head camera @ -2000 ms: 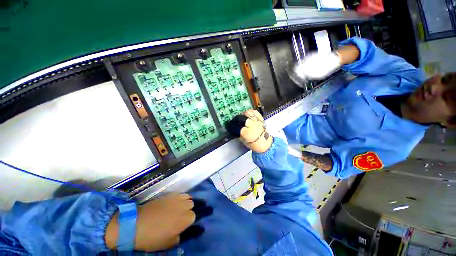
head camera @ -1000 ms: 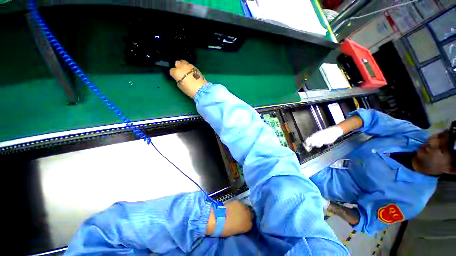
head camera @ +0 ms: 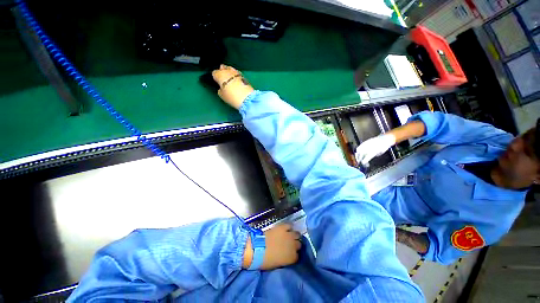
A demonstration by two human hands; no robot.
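My right hand (head camera: pixel 231 83) reaches over the conveyor to the green bench mat (head camera: pixel 148 106). Its fingers, with black covers, are beside a pile of black parts (head camera: pixel 177 44); whether they grip anything is too dark to tell. My left hand (head camera: pixel 280 246) is low near the conveyor's front edge, fingers bent, with a light blue strap at the wrist; its fingertips are hard to see. The carrier (head camera: pixel 274 177) with pale green circuit boards (head camera: pixel 328 128) lies on the conveyor, mostly hidden under my right sleeve.
A coiled blue cord (head camera: pixel 89 89) hangs across the bench and conveyor to my left wrist. A co-worker (head camera: pixel 468 171) in a blue smock stands at the right, a white-gloved hand (head camera: pixel 374 149) over the line. A red tray (head camera: pixel 439 56) is at the far end. A shelf edge (head camera: pixel 331 10) crosses above.
My right hand has moved from the carrier to the black parts on the bench, and over the last second slightly right. My left hand has moved right. The view has shifted.
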